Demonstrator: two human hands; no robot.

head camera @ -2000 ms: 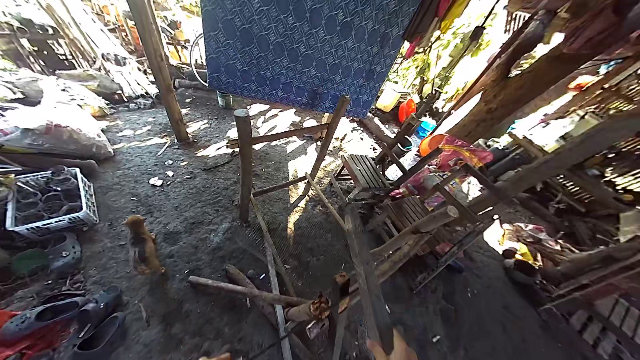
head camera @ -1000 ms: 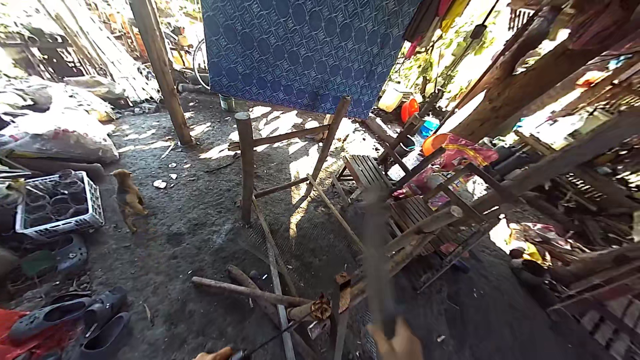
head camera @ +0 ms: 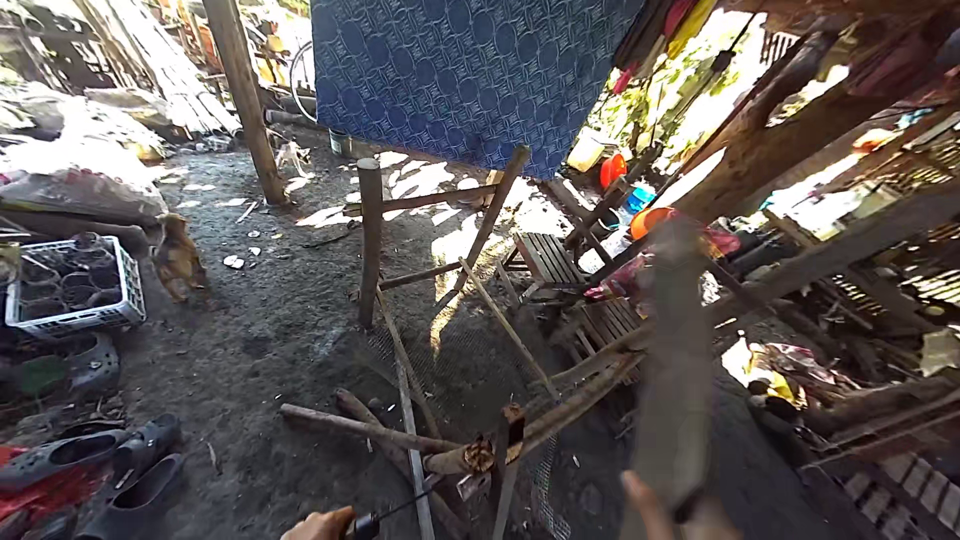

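Observation:
At the bottom edge, my left hand (head camera: pixel 321 525) is closed on the black handle of a thin tool (head camera: pixel 365 526); its narrow dark shaft points toward the crossed poles. My right hand (head camera: pixel 667 514) grips the lower end of a flat wooden board (head camera: pixel 675 360), which stands upright and is blurred. Between my hands, a cut log end (head camera: pixel 478 455) lies against a short upright wooden piece (head camera: pixel 511 427). Beyond them is a frame of rough poles, with a thick post (head camera: pixel 370 240) and a slanted pole (head camera: pixel 491 217).
A brown dog (head camera: pixel 178 259) is beside a white plastic crate (head camera: pixel 137 289) on the left. Clogs (head camera: pixel 146 487) lie at lower left. A blue patterned cloth (head camera: pixel 465 82) hangs ahead. Slatted wooden pieces (head camera: pixel 551 259) and beams (head camera: pixel 847 244) crowd the right.
The board in my right hand has swung up and to the right. My left hand and its tool have come further into view. The dog has moved away, toward the crate and bags.

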